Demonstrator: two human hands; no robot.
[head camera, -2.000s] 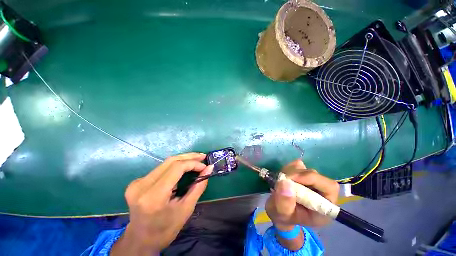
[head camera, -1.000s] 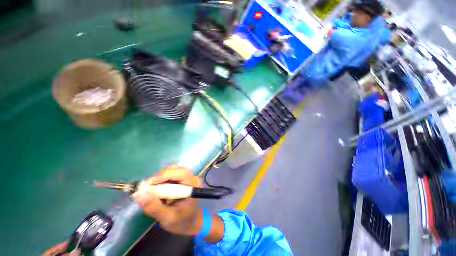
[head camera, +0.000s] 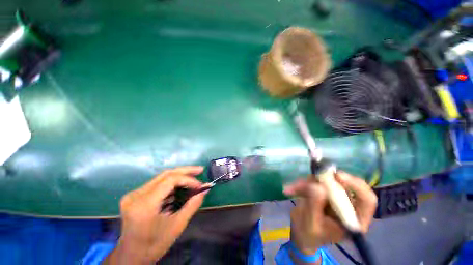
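Note:
The black watch case with its purple-white board (head camera: 225, 168) lies on the green mat near the front edge. My left hand (head camera: 162, 209) holds the dark tweezers (head camera: 199, 190), their pale points over the board. Whether a part is between the points cannot be told. My right hand (head camera: 332, 209) grips the cream-wrapped soldering iron (head camera: 338, 196), its metal end pointing up and away from me, beside the brown round tub (head camera: 296, 62) and clear of the case. The picture is blurred.
The black fan (head camera: 355, 98) with a wire guard stands right of the tub, with yellow and black cables in front. The green-rimmed solder spool (head camera: 23, 46) is upper left, with faint solder wire running from it. White paper (head camera: 13, 129) lies at the left edge. A black tray (head camera: 397, 199) is below the bench edge.
The view swung right, then back over the work. The iron's tip has moved from the case up toward the tub. The tweezers are still over the board.

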